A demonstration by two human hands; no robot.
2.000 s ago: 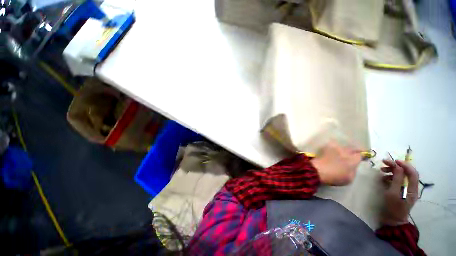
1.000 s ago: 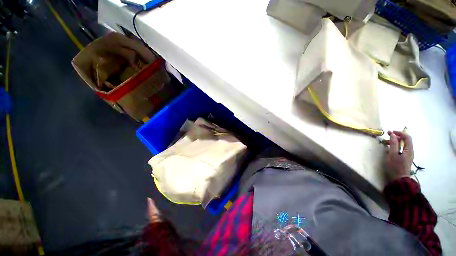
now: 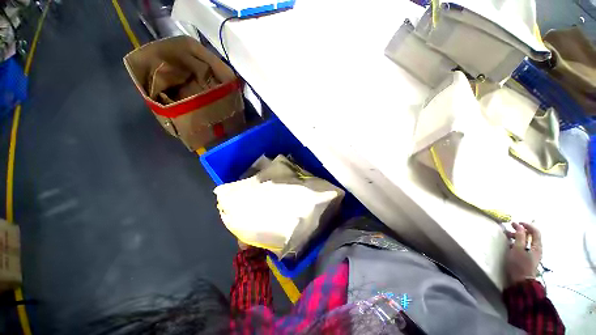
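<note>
My right hand (image 3: 525, 252) rests on the white table (image 3: 340, 111) beside the yellow-edged end of a beige bag (image 3: 470, 167). A small bit of a slim pale tool (image 3: 528, 248) shows between its fingers; the rest is hidden. A thin dark cord lies by the wrist. My left hand (image 3: 244, 245) is at the lower left edge of a beige bag pile (image 3: 278, 209) in the blue bin (image 3: 219, 157). The bag hides most of this hand, so its grip cannot be seen.
A carton with a red band (image 3: 199, 105) holding brown pieces stands on the floor beyond the bin. More beige bags (image 3: 474, 46) lie at the table's far side beside a blue basket (image 3: 549, 95). A black cable (image 3: 223, 42) hangs over the table edge.
My left hand left the bag on the table, swung out left over the floor, and is now at the pile in the bin. My right hand stays on the table. The view has shifted left.
</note>
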